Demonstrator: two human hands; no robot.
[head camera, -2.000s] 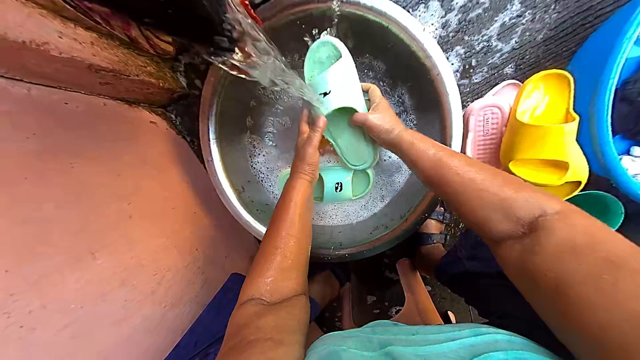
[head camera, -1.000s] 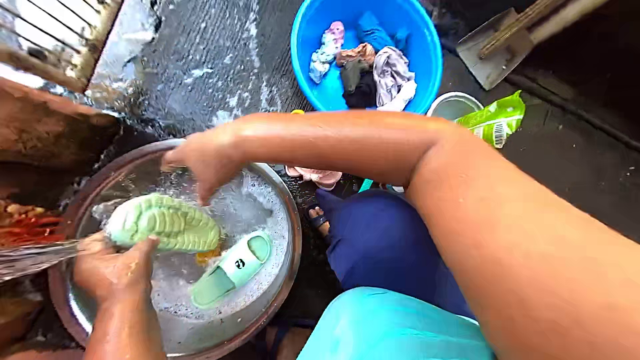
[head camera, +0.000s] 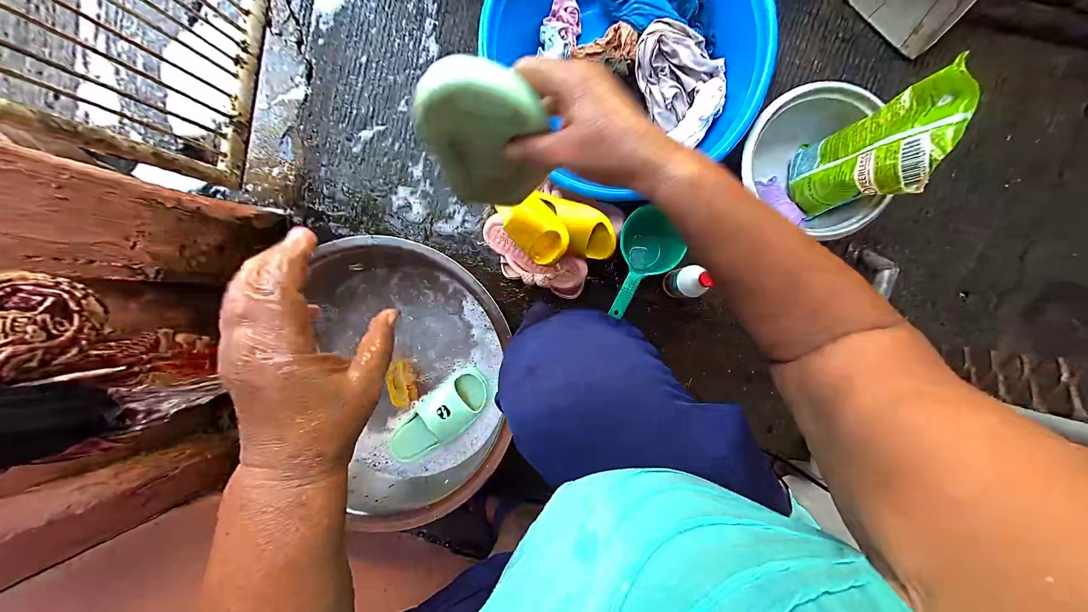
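My right hand (head camera: 586, 119) grips a light green slide sandal (head camera: 480, 127), blurred, in front of the wet ground and the edge of the blue tub. My left hand (head camera: 293, 357) is raised over the left side of a metal basin (head camera: 408, 246), fingers and thumb apart, holding nothing. A second light green slide sandal (head camera: 442, 415) with a dark mark on its strap lies in the sudsy water of that basin. Beside it in the water is a small yellow object (head camera: 401, 382) that I cannot name.
Beyond the basin stand yellow slides (head camera: 552, 228) on pink sandals (head camera: 531, 263), a green dipper (head camera: 650, 242) and a red-capped bottle (head camera: 688, 281). A blue tub (head camera: 748, 85) holds clothes; a smaller pail (head camera: 756, 161) holds a green packet (head camera: 884, 149). A metal grille (head camera: 238, 93) is at upper left.
The held sandal has gone from my left hand to my right and is now outside the basin, near the blue tub. My left hand has let go of it. The view has swung right since the oldest frame.
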